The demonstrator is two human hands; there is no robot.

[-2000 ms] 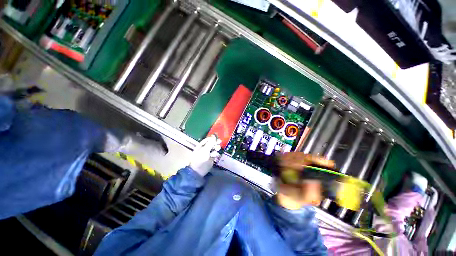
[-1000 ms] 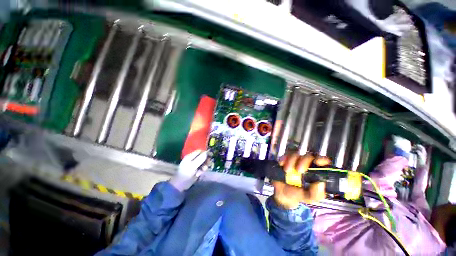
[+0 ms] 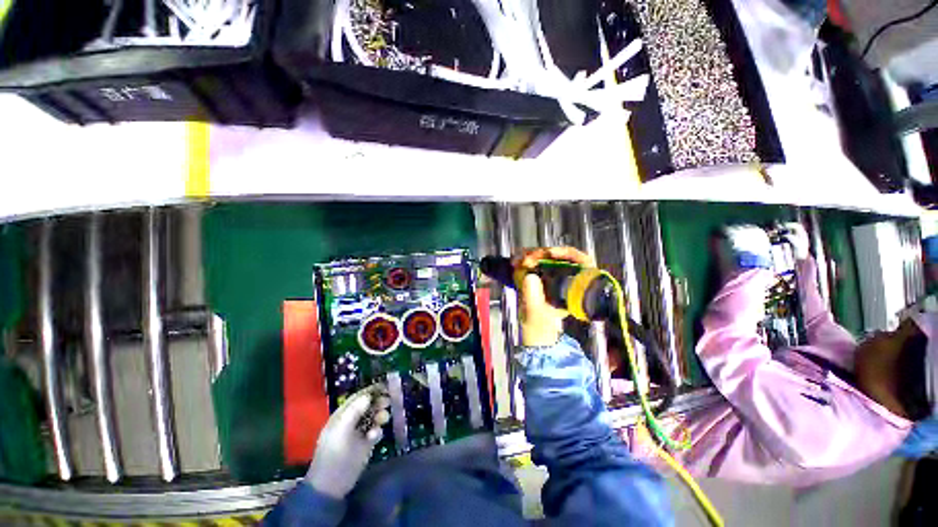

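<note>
The power board (image 3: pixel 406 350) with three copper-red rings and pale bars lies on a dark green carrier pallet (image 3: pixel 247 309). A red-orange sheet (image 3: pixel 301 381) shows along its left side. My left hand (image 3: pixel 350 437), in a white glove, is over the board's lower left corner, fingertips pinched on small metallic pieces, perhaps screws. My ungloved right hand (image 3: pixel 545 293) grips the black and yellow electric screwdriver (image 3: pixel 576 292) at the board's upper right. The tool's dark front end points left near the board's edge; its bit is not clear.
Metal rollers (image 3: pixel 154 350) lie left and right of the pallet. A white shelf (image 3: pixel 267 165) behind holds black bins (image 3: pixel 432 118) with white strands and a tray of small shiny pieces (image 3: pixel 694 93). A person in a pink smock (image 3: pixel 761 412) works at the right. A yellow-green cable (image 3: pixel 640 381) hangs from the tool.
The view has turned and shifted towards the shelf. My right hand and the screwdriver have moved from the board's lower right to its upper right. My left hand has moved in over the board.
</note>
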